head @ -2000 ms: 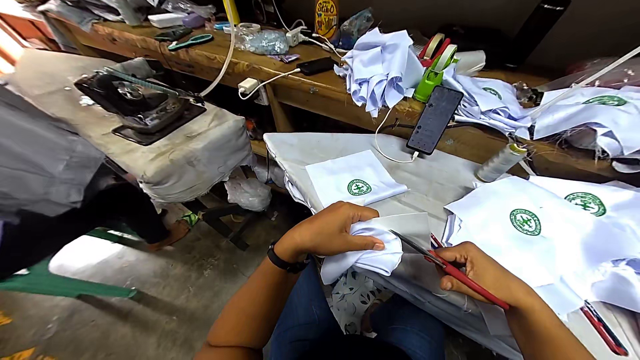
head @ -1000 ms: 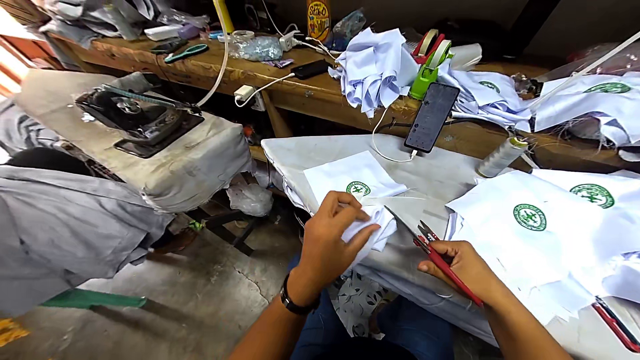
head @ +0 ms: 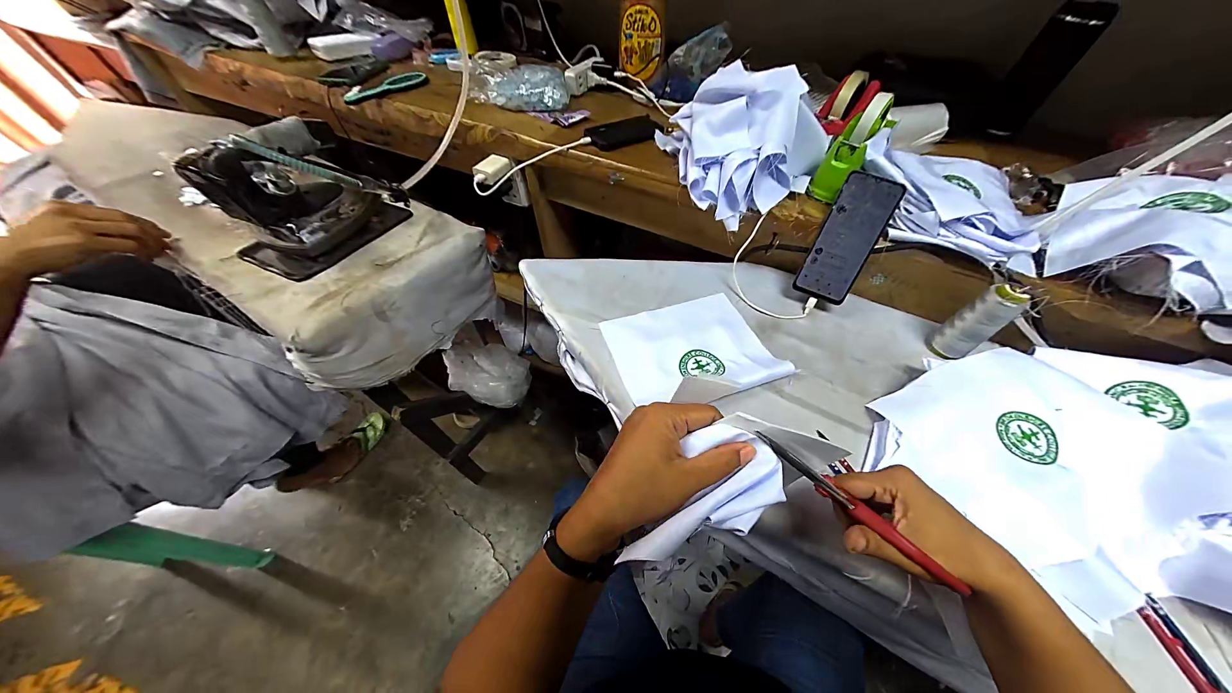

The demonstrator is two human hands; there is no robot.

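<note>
My left hand (head: 664,472) grips a bunched piece of white cloth (head: 736,481) with a pale stiff edge showing above the fingers. In my right hand (head: 914,520) are red-handled scissors (head: 895,539), their blade tips at the upper edge of that cloth. A white cloth piece with a green round emblem (head: 664,337) lies flat just beyond my left hand. More white pieces with green emblems (head: 982,414) are spread at the right. The lower part of the held cloth hangs over my lap.
A clothes iron (head: 279,192) stands on a padded board at the left, near a co-worker's hand (head: 87,236). A phone (head: 849,238) with a cable leans at the wooden shelf edge. A thread cone (head: 977,322), a tape dispenser (head: 842,159) and bunched white cloth (head: 741,140) are nearby.
The scissors have moved back to the edge of the cloth, which my left hand now holds with more of it showing. A co-worker's hand has come into view at the left.
</note>
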